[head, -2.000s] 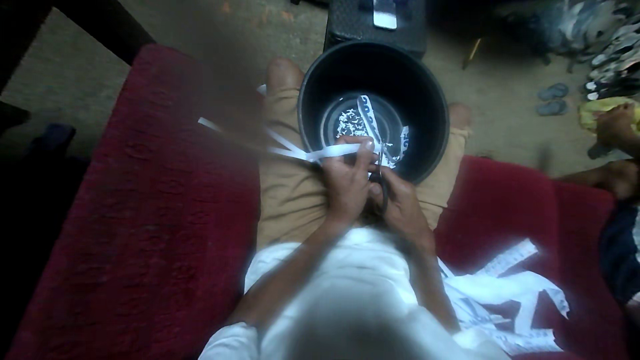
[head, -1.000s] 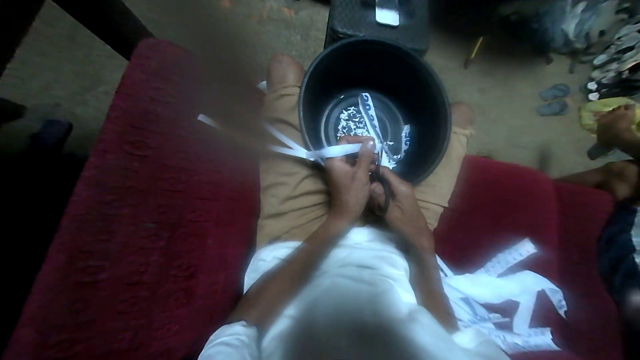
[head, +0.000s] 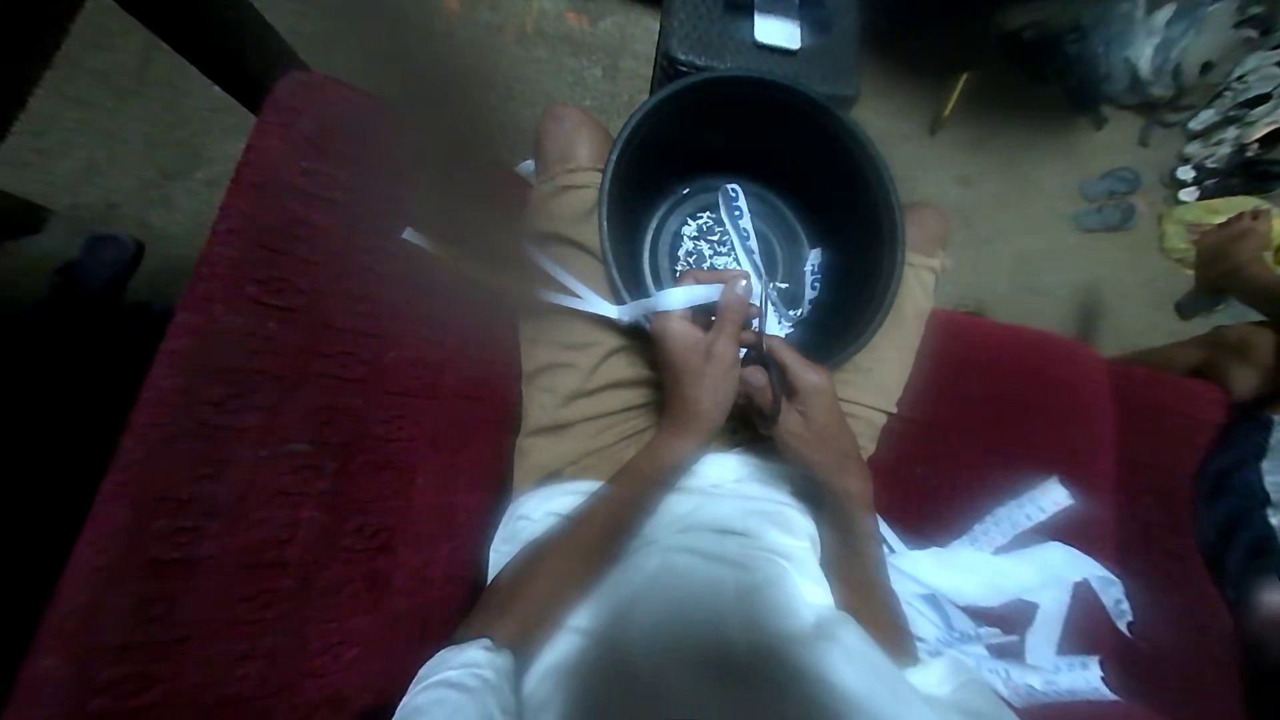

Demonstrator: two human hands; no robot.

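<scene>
My left hand (head: 700,350) holds white strips (head: 675,299) between thumb and fingers over the near rim of a black bucket; their loose ends trail left across my thigh. My right hand (head: 800,395) grips dark-handled scissors (head: 768,385), whose blades point away from me, beside the left fingertips. How far apart the blades stand cannot be told. In the bucket (head: 880,220) between my knees lie small white clippings (head: 703,240). A printed white strip (head: 738,225) reaches down into the bucket from near my hands, and another printed piece (head: 812,280) is at its right side.
Printed white strips (head: 1010,575) lie in a loose pile on the red seat (head: 1000,400) to my right. A black box (head: 690,35) stands beyond the bucket, with a phone-like object on it. Slippers (head: 1108,200) are on the floor. Another person's limbs (head: 1230,250) show at the right edge.
</scene>
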